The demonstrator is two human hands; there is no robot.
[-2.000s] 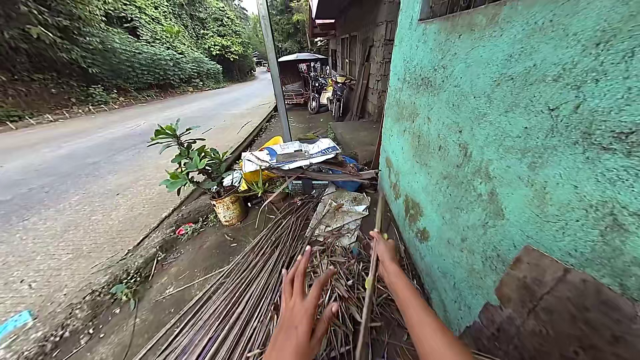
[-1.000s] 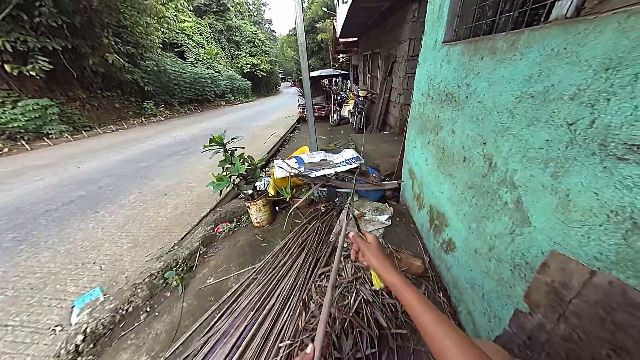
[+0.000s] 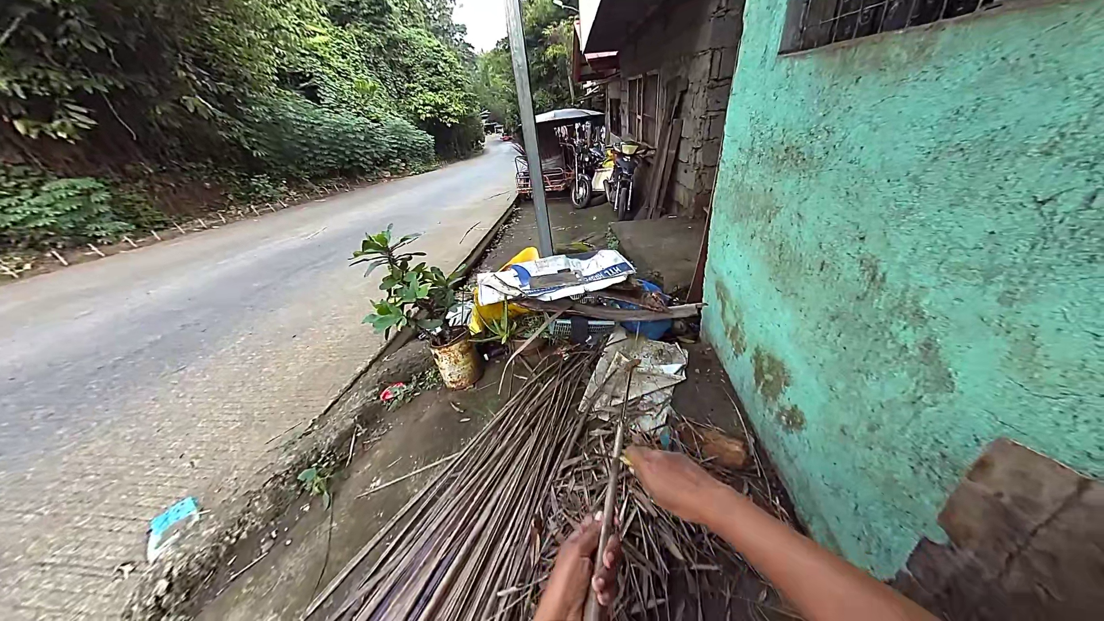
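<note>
My left hand (image 3: 584,561) is closed around a long, thin dry stalk (image 3: 614,479), low in the view. My right hand (image 3: 673,481) is beside the stalk's upper part, with something small and yellow showing at its fingers; whether it also grips the stalk cannot be told. The stalk slants up and away over a crumpled, dirty sheet (image 3: 642,379). A bundle of dry brown palm fronds (image 3: 483,492) fans out on the ground to the left of my hands. Loose dry leaf strips (image 3: 655,561) lie heaped beneath and around my hands.
A green painted wall (image 3: 880,259) rises close on the right. Ahead are a potted plant (image 3: 455,362), a pile with a white printed sack (image 3: 556,276) and a metal pole (image 3: 528,129). Motorcycles (image 3: 623,177) stand farther back. A road (image 3: 216,302) runs along the left.
Two seconds ago my left hand was spread open above the leaves; now it is closed on the stalk. My right hand held the stalk then and is now beside its upper part.
</note>
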